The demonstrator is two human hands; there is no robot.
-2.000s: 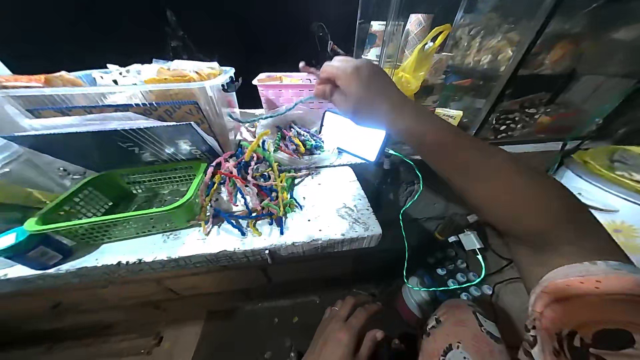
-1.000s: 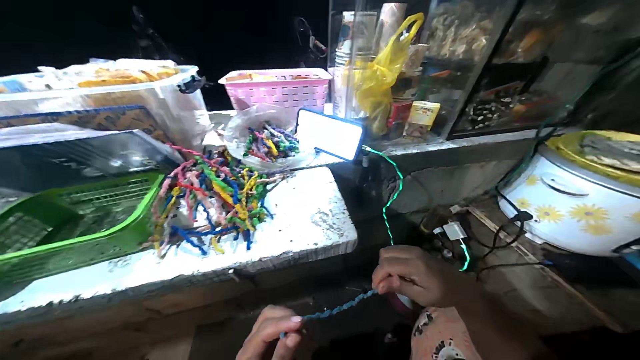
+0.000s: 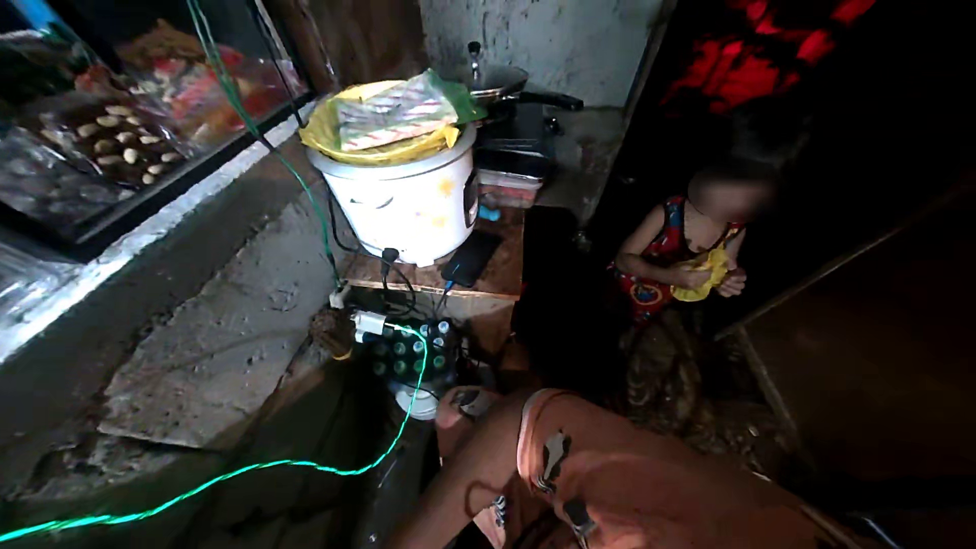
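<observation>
Neither of my hands shows in the head view; only my upper arm (image 3: 476, 465) and an orange patterned sleeve (image 3: 610, 465) are seen at the bottom. A glowing green charging cable (image 3: 286, 462) curves from the lower left up to a white charger (image 3: 370, 324). Above it, a white rice cooker with yellow flowers (image 3: 396, 206) stands on a wooden shelf. On its top rest a yellow basket or tray (image 3: 320, 133) and a plastic packet (image 3: 396, 114). A black phone (image 3: 471, 259) lies beside the cooker's base, with a cable plugged in.
A person (image 3: 679, 252) holding a yellow thing (image 3: 701, 276) is at the right, by a dark board (image 3: 862, 343). Capped bottles (image 3: 412, 354) stand below the shelf. A pan (image 3: 499, 82) is behind the cooker. At left is a glass display case with packets (image 3: 126, 141).
The view has swung far to the right, away from the white bench. My two hands, which held a twisted blue strand between them a second ago, are out of view.
</observation>
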